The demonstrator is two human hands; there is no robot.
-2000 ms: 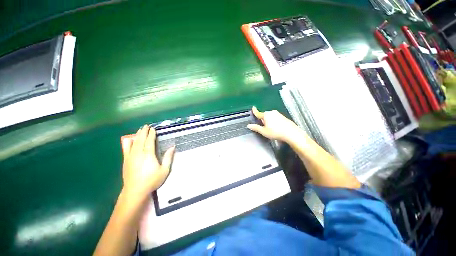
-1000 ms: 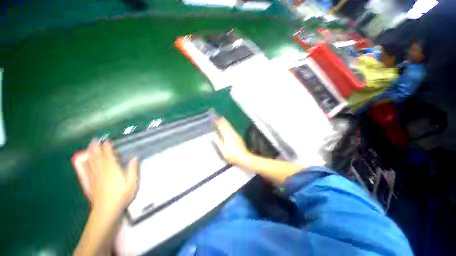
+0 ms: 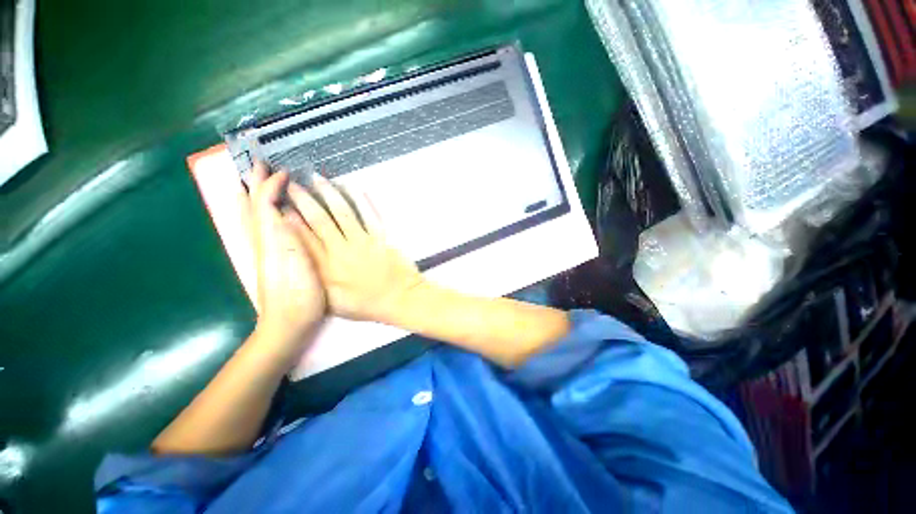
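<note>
A laptop unit with its grey bottom cover [image 3: 452, 171] facing up lies on a white foam sheet [image 3: 502, 263] over a red pad [image 3: 209, 154]. The vent grille and hinge edge point away from me. My left hand [image 3: 284, 263] lies along the cover's left edge, fingers near the far left corner. My right hand [image 3: 352, 263] lies beside and partly over it, fingers spread flat on the left part of the cover. The hands touch each other. Both press on the cover and hide its near left corner.
A stack of covers in bubble wrap [image 3: 763, 100] stands at the right, with crumpled clear plastic [image 3: 703, 271] and a black liner [image 3: 628, 171] around it. Part of another unit on white foam [image 3: 22, 146] shows at the far left. A rack [image 3: 839, 351] is at the lower right.
My right hand has moved from the cover's right edge to its left part, beside my left hand. The view has tilted down, so the open unit at the back is out of sight.
</note>
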